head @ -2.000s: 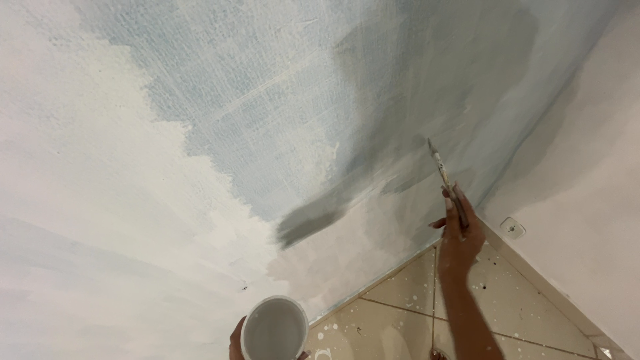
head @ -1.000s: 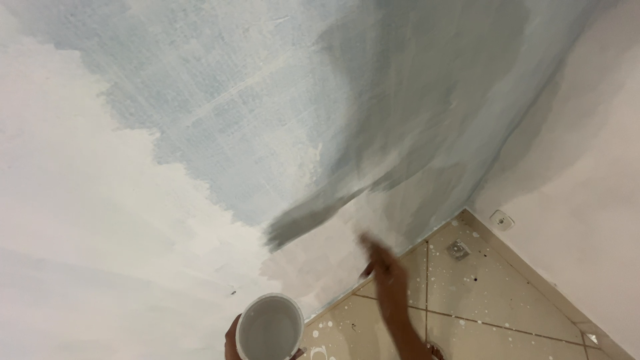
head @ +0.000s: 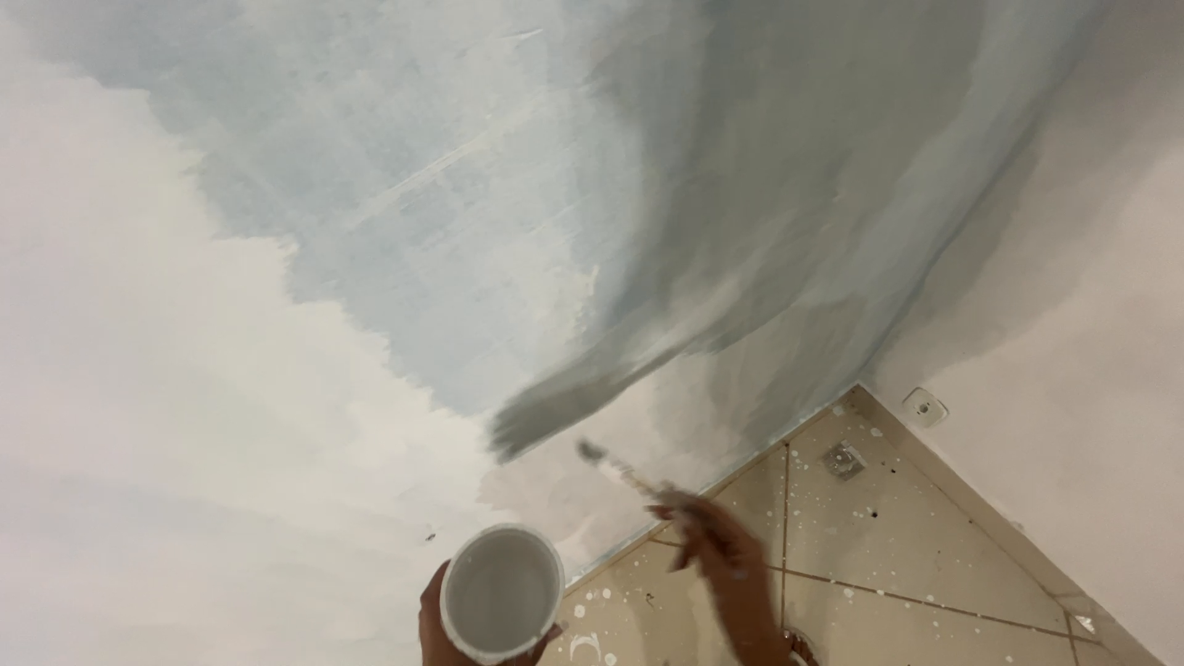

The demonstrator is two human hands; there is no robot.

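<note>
A paintbrush (head: 618, 470) is gripped in my right hand (head: 712, 541), its dark bristles pointing up and left, in front of a pale pinkish patch low on the painted wall (head: 481, 305). The hand and brush are somewhat blurred. Just above the bristles a dark grey painted band (head: 564, 402) runs up to the right into a broad grey area. My left hand (head: 437, 615) holds a round white plastic tub (head: 502, 592) at the bottom, its mouth facing me and its inside greyish. Whether the bristles touch the wall, I cannot tell.
Below lies a tiled floor (head: 888, 555) with white paint spots and a square metal floor drain (head: 844, 460). A second wall (head: 1082, 388) meets the painted one at right and bears a wall socket (head: 925, 407). Part of a foot (head: 797, 646) shows at the bottom edge.
My right hand with the brush has moved left, from beside the corner two seconds ago to the wall's lower part nearer the tub. The left hand still holds the tub.
</note>
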